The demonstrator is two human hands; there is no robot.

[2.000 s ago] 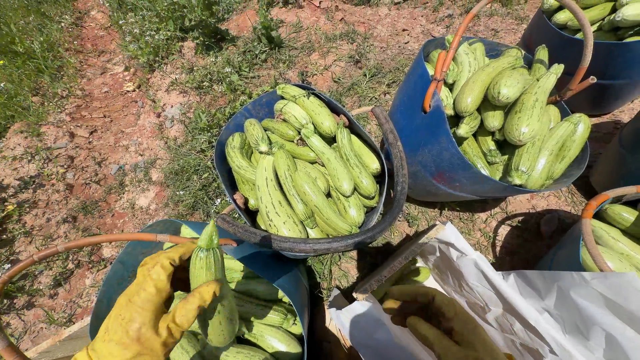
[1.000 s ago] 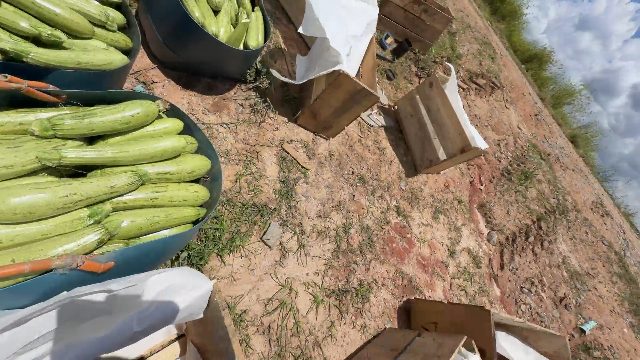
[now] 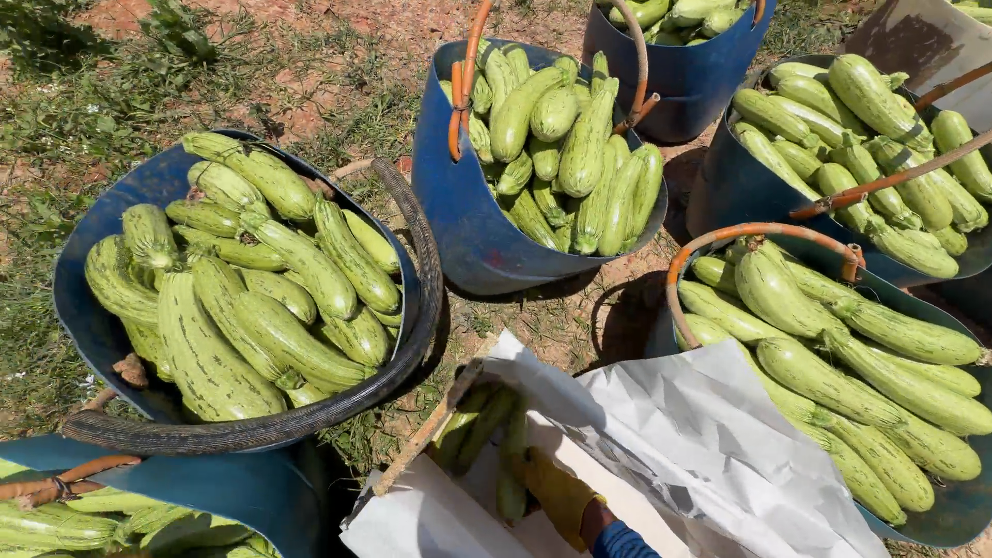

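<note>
My right hand, in a yellow glove with a blue sleeve, reaches into a paper-lined wooden crate at the bottom centre. Its fingers are against a pale green zucchini in the shade; whether they close around it is hidden. More zucchini lie beside it at the crate's end. White paper spreads over the crate's right side. My left hand is out of view. Left of the crate stands a blue tub full of striped zucchini, with a black ribbed hose handle.
Several more tubs of zucchini surround the crate: a blue one behind it, one at the right, one at the lower left, others at the back. Orange hose handles arch over their rims. Grass and reddish soil lie beyond.
Two seconds ago my gloved left hand held a zucchini over the lower left tub; it is now out of view. The view swung away to other crates, then returned.
</note>
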